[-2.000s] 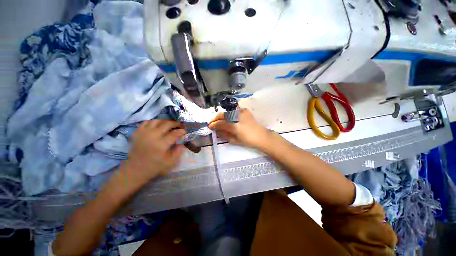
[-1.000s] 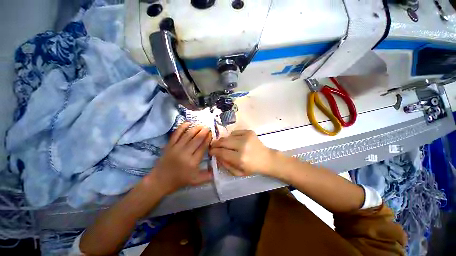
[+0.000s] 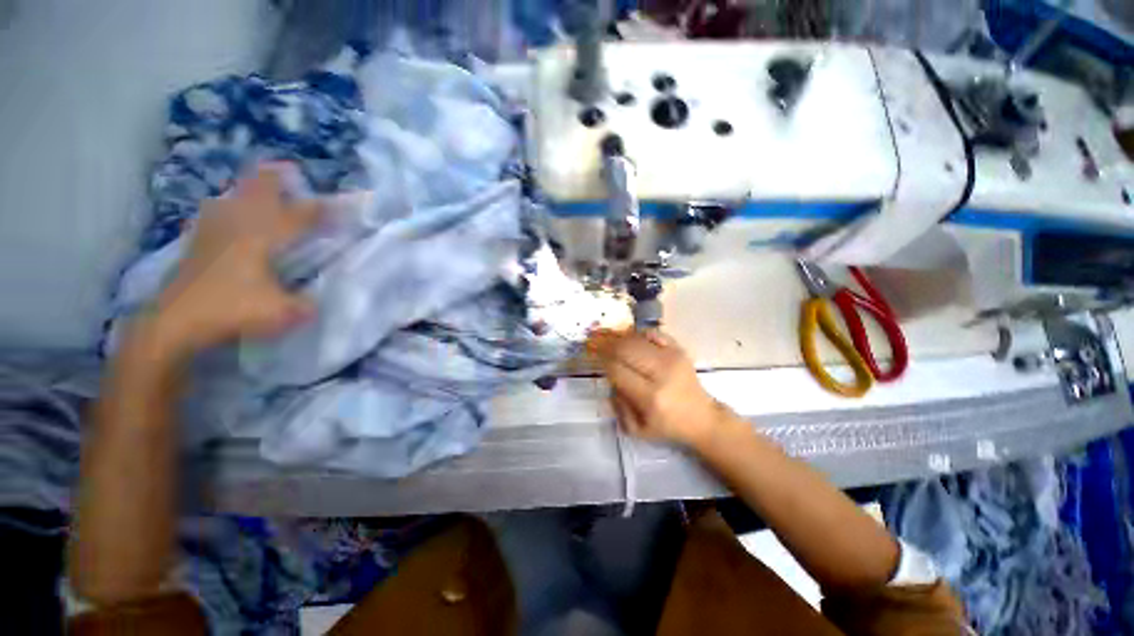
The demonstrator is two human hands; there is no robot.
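Observation:
The pale blue garment piece (image 3: 423, 298) lies heaped left of the needle, with a navy floral part (image 3: 255, 124) at its far left. Its gathered edge runs under the presser foot (image 3: 644, 292) of the sewing machine (image 3: 771, 137). My right hand (image 3: 653, 388) is just in front of the foot, its fingers closed on the fabric edge and the top of a narrow pale tie (image 3: 627, 466), which hangs over the table's front edge. My left hand (image 3: 243, 261) is blurred, raised over the left of the heap, fingers spread, holding nothing visible.
Scissors with yellow and red handles (image 3: 853, 342) lie on the machine bed right of the needle. A small metal fitting (image 3: 1079, 360) is at the bed's right end. Pale strands (image 3: 50, 429) lie at far left. A blue heap with dangling strands (image 3: 995, 540) is below the table at right.
My left hand has left the fabric by the foot and moved left over the heap, opening. My right hand stays near the foot. The view has shifted, so the machine appears lower and further right.

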